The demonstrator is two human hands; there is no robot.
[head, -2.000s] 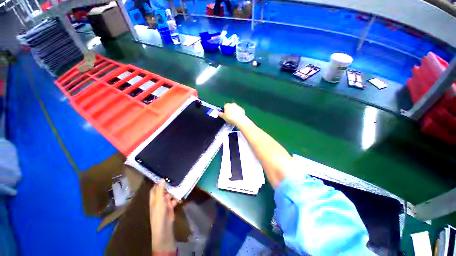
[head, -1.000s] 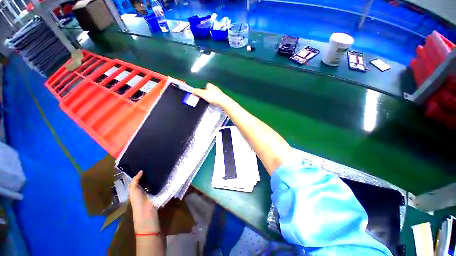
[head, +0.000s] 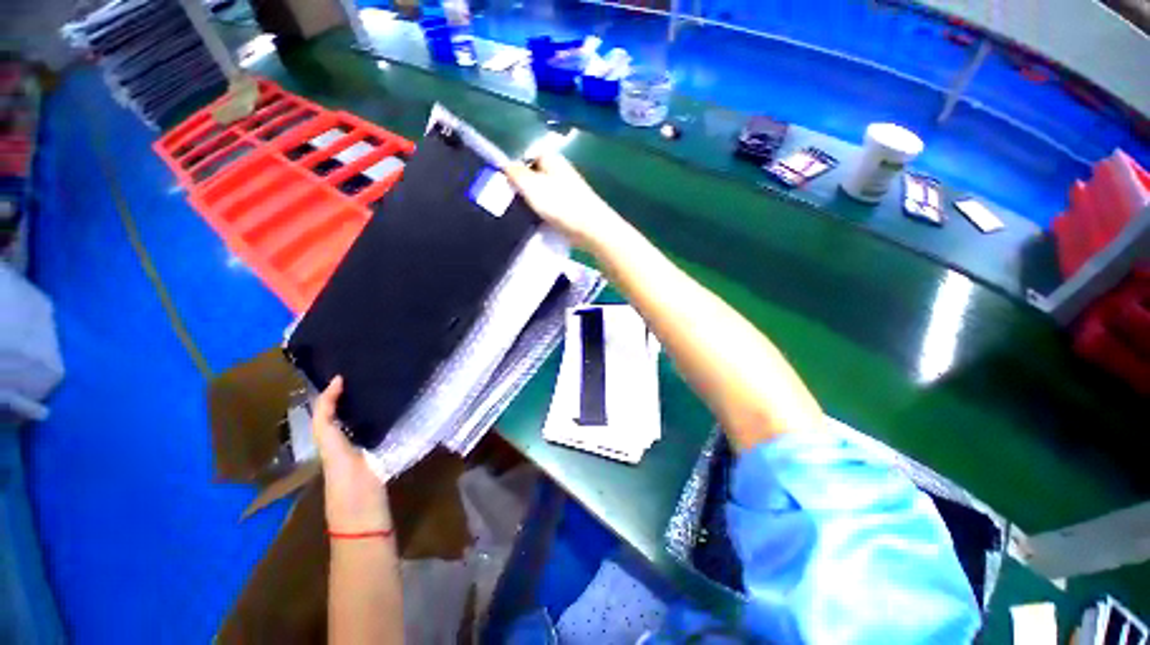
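A large black panel assembly (head: pixel 401 284) with a white-and-blue label (head: pixel 492 192) near its upper right corner is held raised and tilted between my hands. A silvery bubble wrap sheet (head: pixel 486 340) shows under it. My left hand (head: pixel 347 460) grips the lower corner, thumb on the panel's face, fingers hidden underneath. My right hand (head: pixel 551 199) grips the upper right corner beside the label. More wrap and a dark panel edge lie below. A stack of white sheets with a black strip (head: pixel 593 365) lies on the green bench just right of the panel.
Red bins (head: pixel 271 221) stand at the left along the bench. Another black panel on bubble wrap (head: pixel 691 504) lies partly behind my right sleeve. A white tub (head: pixel 880 161), blue containers (head: pixel 555 61) and small parts stand on the far side. A cardboard box (head: pixel 252 416) is below the bench edge.
The panel has been lifted off the stack at the bin's end and tilted up, with wrap beneath it. My left hand has shifted left and up, my right hand up.
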